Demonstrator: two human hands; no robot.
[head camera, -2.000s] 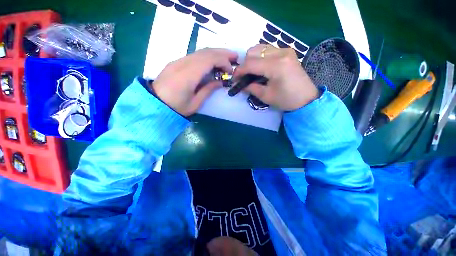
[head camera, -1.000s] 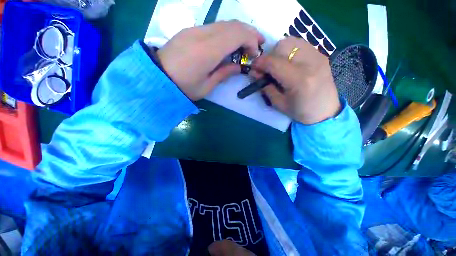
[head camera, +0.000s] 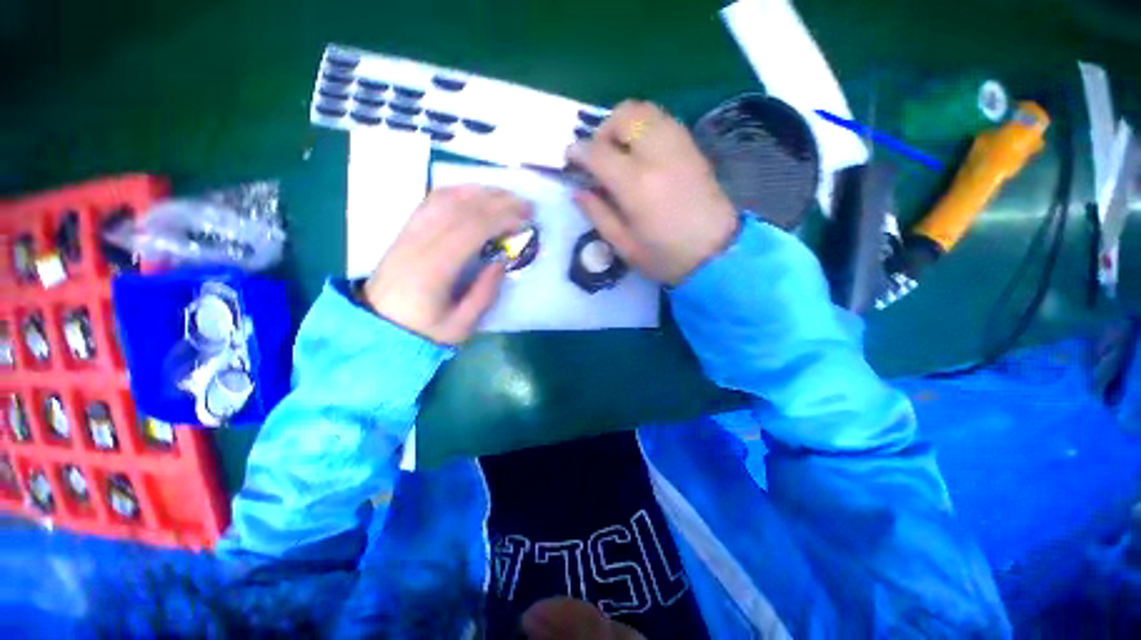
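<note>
My left hand (head camera: 448, 256) is over the left part of the white work sheet (head camera: 551, 306), its fingers around a small round unit (head camera: 516, 248) with a yellow part showing. The black housing part (head camera: 597, 260) with a pale centre lies on the sheet to the right of the unit. My right hand (head camera: 657, 188) is just above and right of the housing part, its fingertips by the right end of the adhesive sheet (head camera: 438, 110) with black half-moon stickers. The fingertips are blurred, and I cannot tell whether they hold anything.
At left are the red-orange parts tray (head camera: 188, 488), blue bin (head camera: 150, 375) with white rings (head camera: 215, 319), and plastic bag (head camera: 213, 231). At right are the screw dish (head camera: 757, 163), blue stick (head camera: 882, 138), green tape roll (head camera: 951, 113), yellow-orange screwdriver (head camera: 982, 175) and its black cord (head camera: 1045, 269).
My hands have moved apart. The dark stick tool seen in my right hand before no longer shows. The black housing part, mostly covered before, is now uncovered. The camera view has shifted.
</note>
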